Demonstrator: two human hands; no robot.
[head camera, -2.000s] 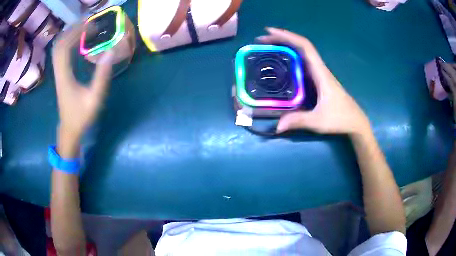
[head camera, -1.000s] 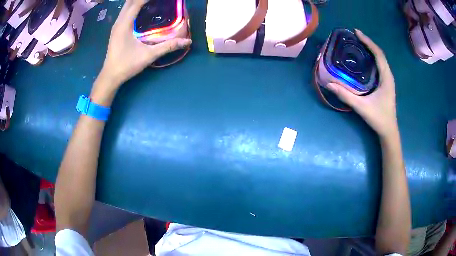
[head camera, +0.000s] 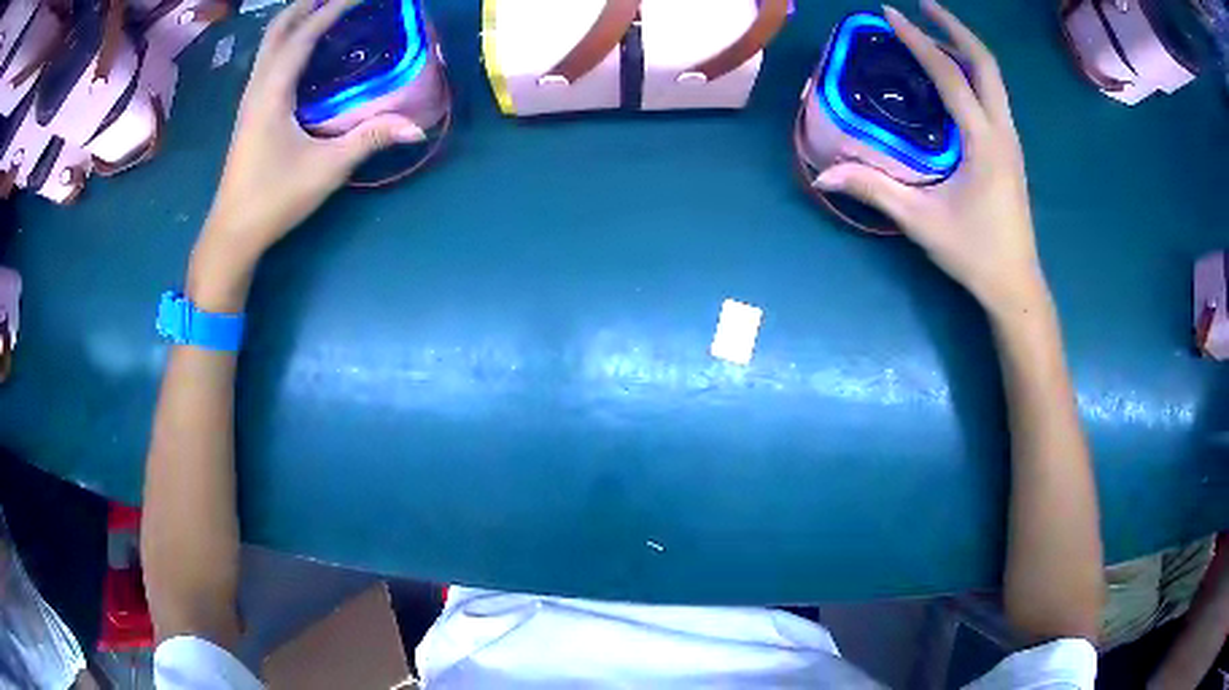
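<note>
My left hand (head camera: 290, 155), with a blue wristband (head camera: 202, 324), holds a pink portable speaker (head camera: 404, 108) at the upper left. Its dark face points up and its light ring glows blue. My right hand (head camera: 964, 175) holds another pink portable speaker (head camera: 842, 135) at the upper right, tilted, its ring also blue. Brown straps hang below both. Between them, at the top edge, two speakers stood face to face (head camera: 580, 74) form a wide pink box with two straps and a dark seam.
A small white card (head camera: 736, 332) lies on the dark green mat (head camera: 539, 458). Several pink speakers (head camera: 101, 121) are piled at the upper left. More stand at the upper right (head camera: 1125, 47) and the right edge (head camera: 1210, 303). A cardboard box (head camera: 337, 640) is below the mat.
The right speaker has left the spot by the white card and moved up and right. My left hand has closed on the left speaker. Both rings have turned from mixed colours to blue.
</note>
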